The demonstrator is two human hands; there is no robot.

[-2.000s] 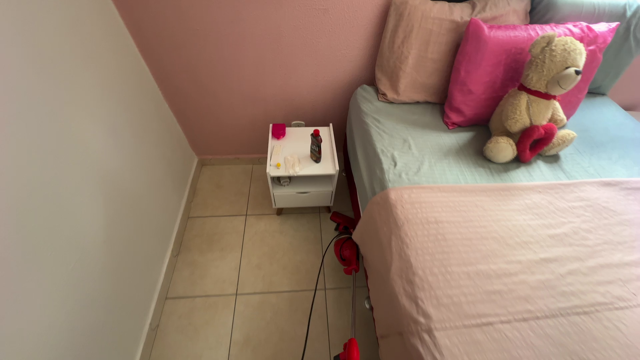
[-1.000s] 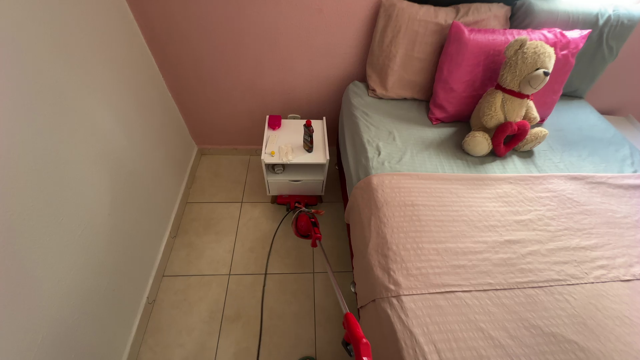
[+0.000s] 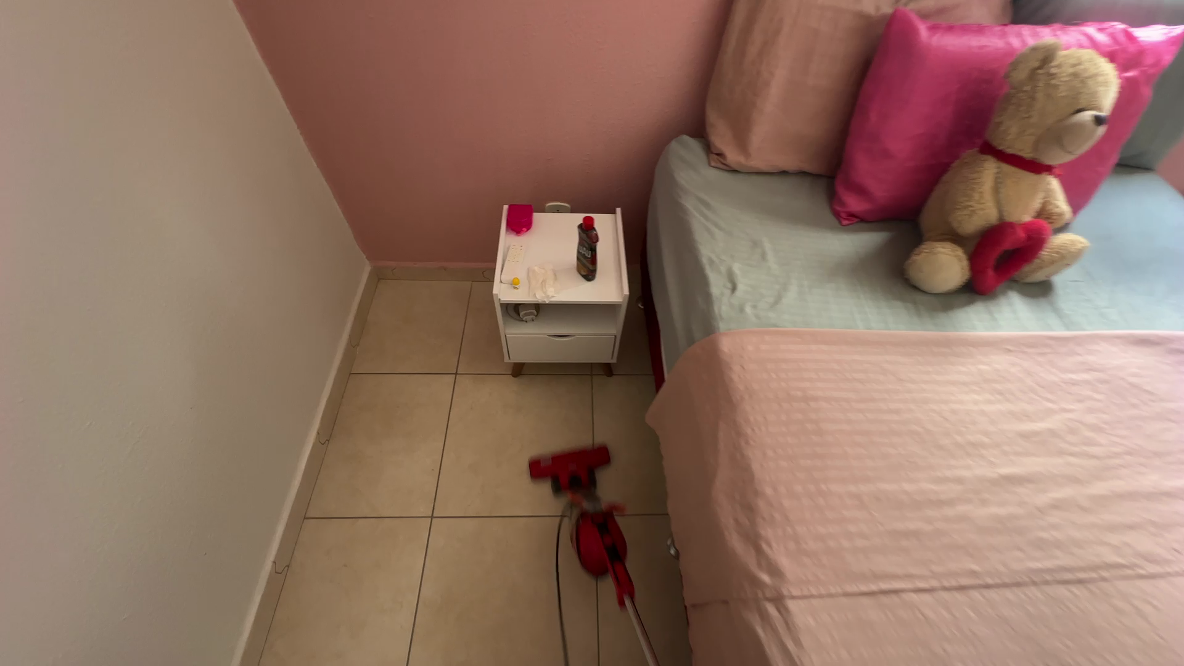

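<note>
A red upright stick vacuum cleaner (image 3: 599,544) leans over the tiled floor beside the bed, slightly blurred. Its wide red floor head (image 3: 570,462) rests on the tiles in front of the white nightstand. A thin metal tube runs from the body down past the bottom edge of the view, and the upper handle is cut off. The dark power cord (image 3: 560,583) trails on the left of it. Neither my left hand nor my right hand shows, so what they hold is hidden.
The white nightstand (image 3: 561,348) carries a dark bottle with a red cap (image 3: 587,250), a pink item (image 3: 520,218) and a crumpled pale item (image 3: 542,282). The bed with a pink cover (image 3: 906,462) borders the right. A teddy bear (image 3: 1004,185) sits on it. A white wall (image 3: 166,333) bounds the left.
The vacuum's floor head has moved back from the foot of the nightstand, where it was one second ago. Two seconds ago the vacuum was closer against the bed's side.
</note>
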